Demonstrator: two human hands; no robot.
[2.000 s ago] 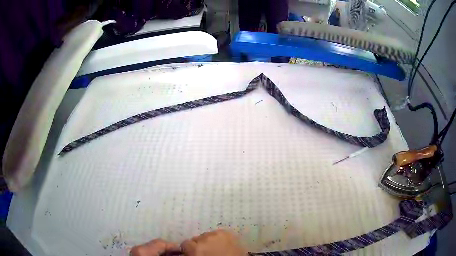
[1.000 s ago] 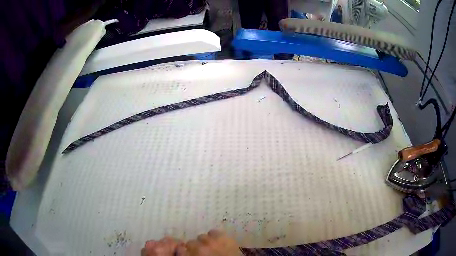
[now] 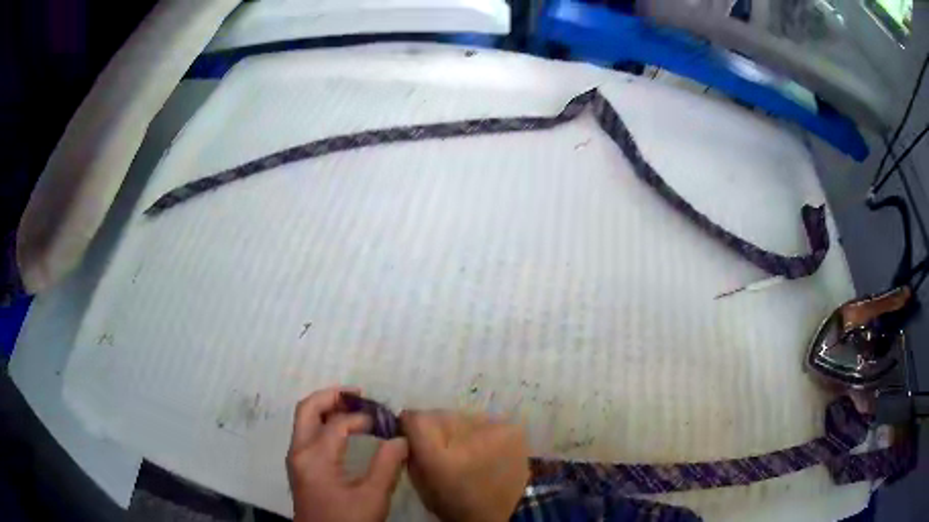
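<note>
A purple plaid necktie (image 3: pixel 693 475) runs along the near edge of the board from the right to my hands. My left hand (image 3: pixel 341 459) pinches the end of the strip, which curls up between its fingers. My right hand (image 3: pixel 467 461) is closed on the same strip, touching the left hand. Part of the strip is hidden under the right hand and sleeve. The strip's right end lies folded below the iron.
A second plaid necktie (image 3: pixel 407 134) lies bent across the far side. A thin white-handled tool (image 3: pixel 759 286) touches its right part. A steam iron (image 3: pixel 859 342) stands at the right edge. A padded arm (image 3: pixel 107 153) is at left, blue supports (image 3: pixel 703 73) behind.
The view has tilted downward, so the hands show higher and more fully. The end of the strip now shows raised between the left fingers. The second necktie and iron have not moved on the table.
</note>
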